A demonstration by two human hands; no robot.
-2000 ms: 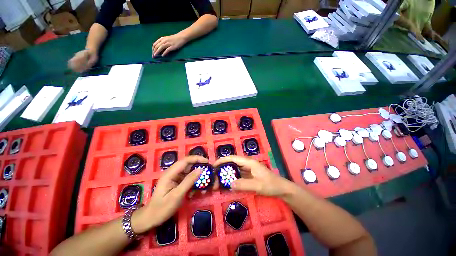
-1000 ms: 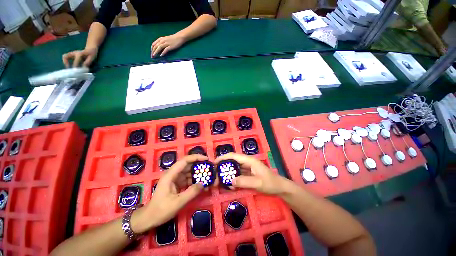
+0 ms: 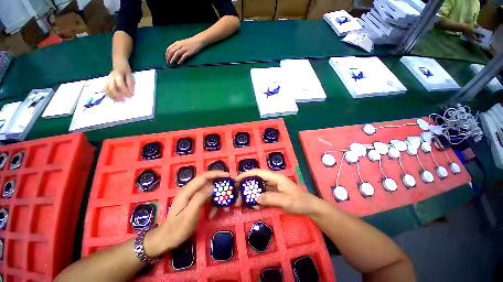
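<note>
My left hand (image 3: 185, 212), with a metal bracelet at the wrist, holds a black watch head (image 3: 224, 193) whose lit screen shows coloured app dots. My right hand (image 3: 281, 193) holds another watch head (image 3: 252, 191) with similar lit dots. The two watch heads are side by side, screens up, over the red-pink foam tray (image 3: 118, 190). Watches face down (image 3: 185, 146) sit in its upper pockets. Dark glossy watches face up (image 3: 222, 245) sit in lower pockets. My hands hide some middle pockets.
A second foam tray (image 3: 60, 182) is at left. A charger board (image 3: 353, 206) with white pucks and a cable bundle (image 3: 458, 124) is at right. White boxes (image 3: 273, 91) lie across the green bench (image 3: 220, 82). A person opposite has a hand (image 3: 120, 83) on a box; another person is at upper right.
The white boxes across the bench have moved left. The opposite person's hand has moved onto a large box. My left thumb has shifted off its lit screen; both watch heads remain side by side.
</note>
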